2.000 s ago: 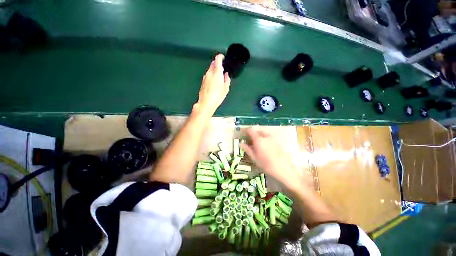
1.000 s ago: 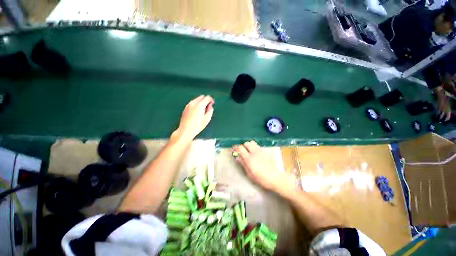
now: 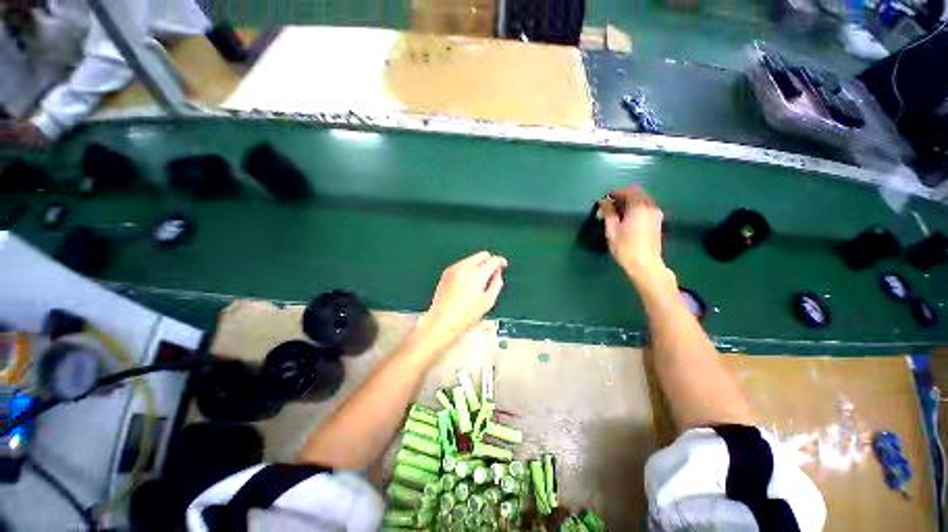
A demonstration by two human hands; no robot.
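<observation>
Green battery cells [image 3: 473,488] with pale ends lie heaped on the tan bench cardboard [image 3: 582,390], bottom centre. My right hand [image 3: 636,231] is over the green belt with its fingers on the top and right side of a black cylindrical housing [image 3: 597,229], partly hiding it. My left hand [image 3: 466,295] is above the belt's near edge, fingers loosely curled, with nothing visible in it. Another black housing [image 3: 737,235] lies to the right with a small coloured spot at its end. A round disc [image 3: 691,303] shows partly behind my right forearm.
Several black housings [image 3: 338,320] stand on the cardboard at left, beside a white unit with a gauge [image 3: 71,369]. More housings [image 3: 275,171] and discs [image 3: 811,309] are along the belt [image 3: 416,234]. A blue bundle [image 3: 891,460] lies at right. A person's white sleeve [image 3: 99,78] shows upper left.
My left hand has let go of a black housing on the belt and drawn back. My right hand has moved from the bench onto that housing. The view has shifted left.
</observation>
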